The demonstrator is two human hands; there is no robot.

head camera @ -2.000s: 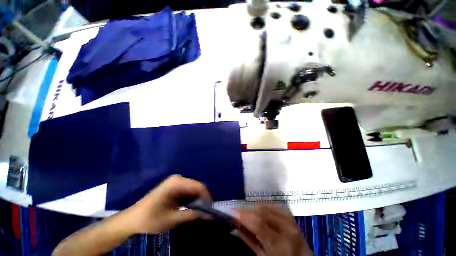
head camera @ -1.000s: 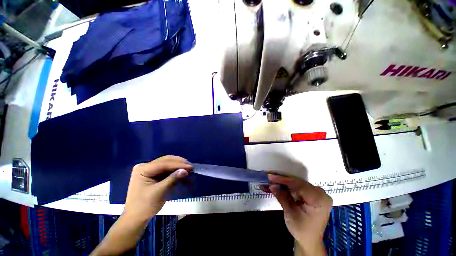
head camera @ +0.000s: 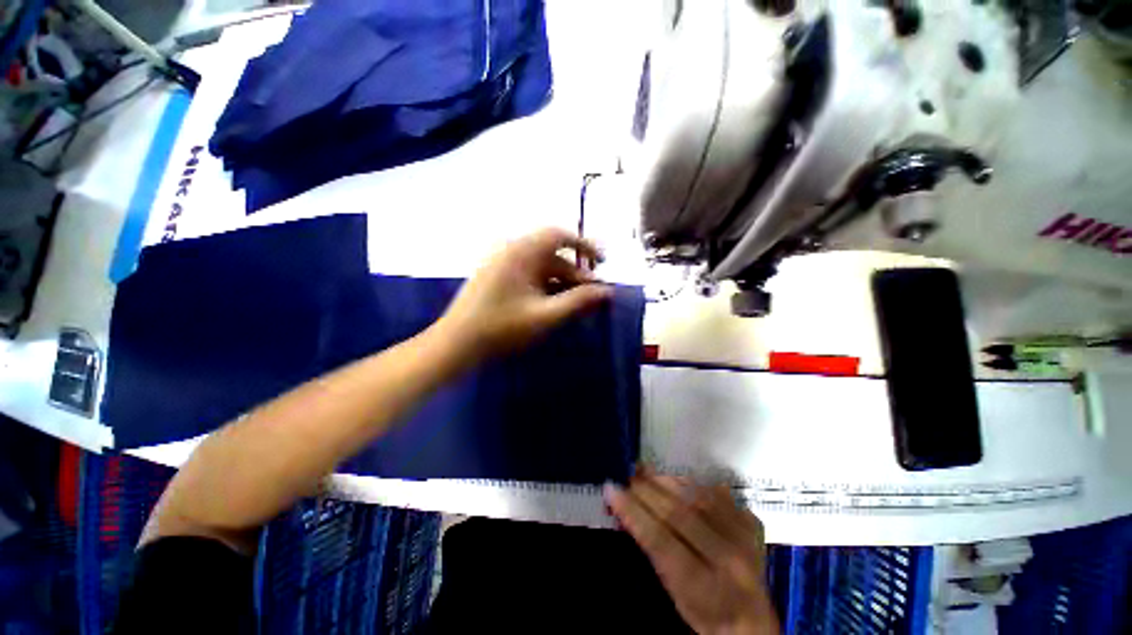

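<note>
Two flat navy rectangles lie overlapping on the table, the left piece (head camera: 224, 329) and the right piece (head camera: 534, 409). A narrow navy strip (head camera: 626, 385) lies along the right edge of the right piece, left of the needle area. My left hand (head camera: 528, 292) holds the strip's far end at the piece's upper right corner. My right hand (head camera: 695, 540) holds its near end at the lower right corner, by the table edge. The presser foot area (head camera: 708, 285) of the white sewing machine is just right of the cloth.
A loose navy bundle (head camera: 385, 87) lies at the far left. A black phone (head camera: 926, 367) lies right of the needle, with small green items (head camera: 1037, 360) beyond it. A printed ruler (head camera: 869, 499) runs along the near edge. Blue crates (head camera: 857, 589) stand below.
The strip, held stretched between my hands above the cloth, is now along the right piece's right edge. My left hand has moved up and right; my right hand down and left.
</note>
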